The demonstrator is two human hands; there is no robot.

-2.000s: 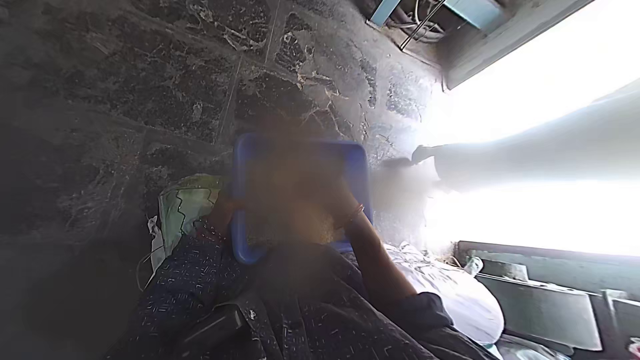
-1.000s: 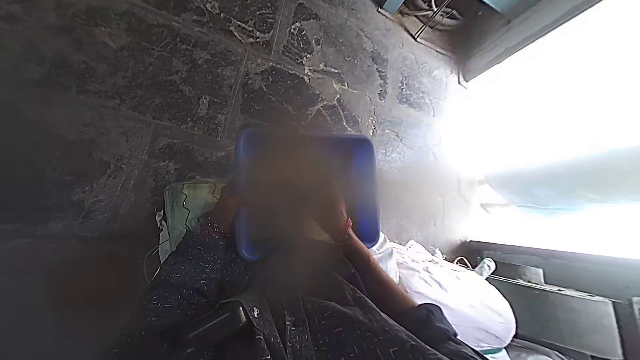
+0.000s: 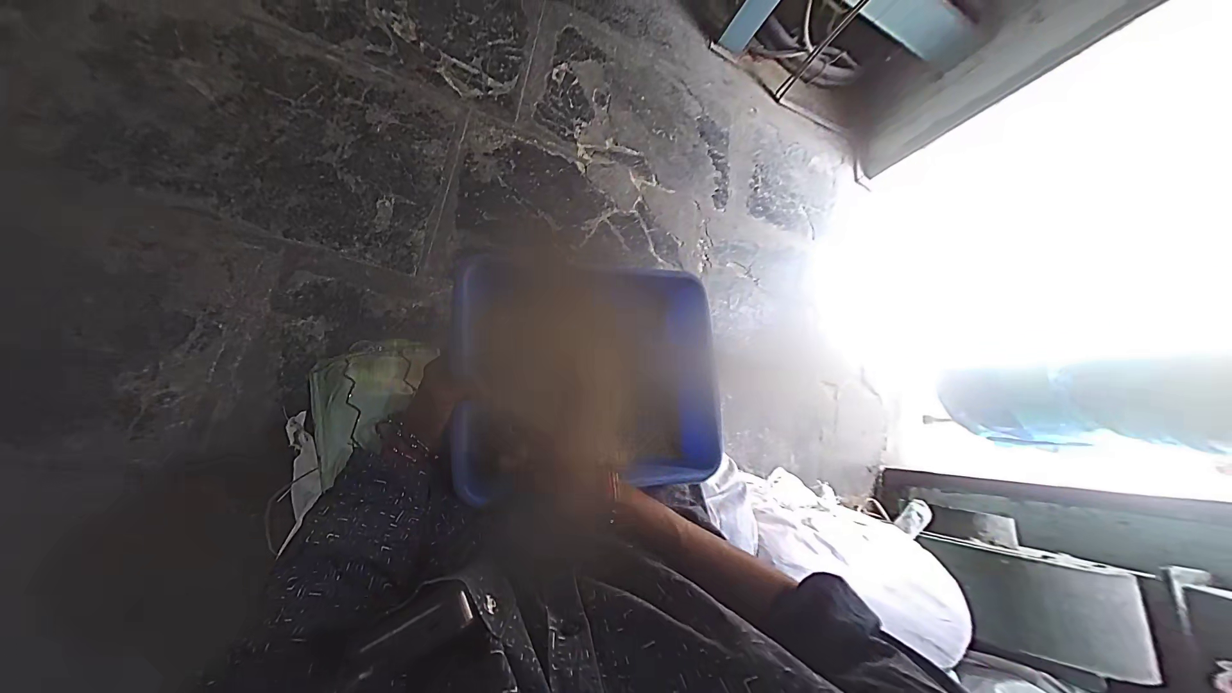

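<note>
A blue rectangular plastic tray (image 3: 701, 385) lies in front of my body, its middle hidden by a brown blur on the view. My left hand (image 3: 438, 399) is at the tray's left rim, apparently touching it; its fingers are mostly hidden. My right hand (image 3: 587, 472) reaches over the near edge into the tray, with a red band at the wrist. Blur covers its fingers, so what it holds or touches cannot be made out. The tray's contents are also unclear.
A pale green bag (image 3: 371, 390) stands left of the tray. A full white sack (image 3: 857, 568) sits at the right, beside grey-green panels (image 3: 1049, 597). Cables (image 3: 813, 53) and a light-blue frame (image 3: 746, 24) are at the top, by the stone floor (image 3: 337, 173).
My right hand has drawn back toward the tray's near edge, its forearm lower against the tray. My left hand stays by the left rim.
</note>
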